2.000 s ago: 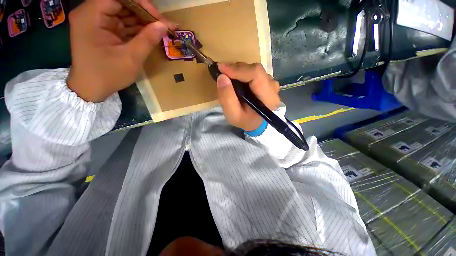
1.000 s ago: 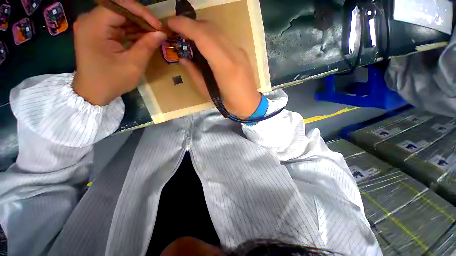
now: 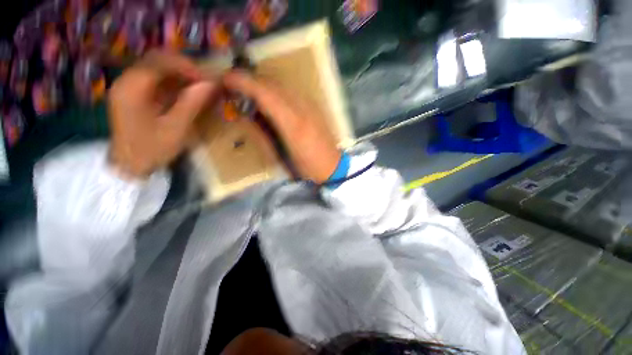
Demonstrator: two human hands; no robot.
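Note:
The view is blurred. A small module [image 3: 238,107] with orange and dark parts lies on the tan framed work board [image 3: 339,90], between my two hands. My left hand [image 3: 156,118] is left of it, thumb and finger pinched together; a faint thin brown item seems to lie along the fingers. My right hand [image 3: 298,125] is at the module's right, with a blue band at the wrist. A black soldering iron [image 3: 240,61] shows beyond its fingers, and a dark strip, handle or cord, runs under the palm. The iron's tip cannot be made out.
Many pink-orange modules [image 3: 180,31] lie in rows at the far left, one more [image 3: 359,12] beyond the board. Shiny objects [image 3: 461,61] and a white sheet [image 3: 547,19] are at right. Below are a blue stool [image 3: 485,132], wrapped cartons [image 3: 554,277] and another person's sleeve [image 3: 582,104].
The view has shifted, showing more modules at the far left. Since the earliest frame my right hand has moved in beside the module, and the iron has swung from pointing toward me to pointing away.

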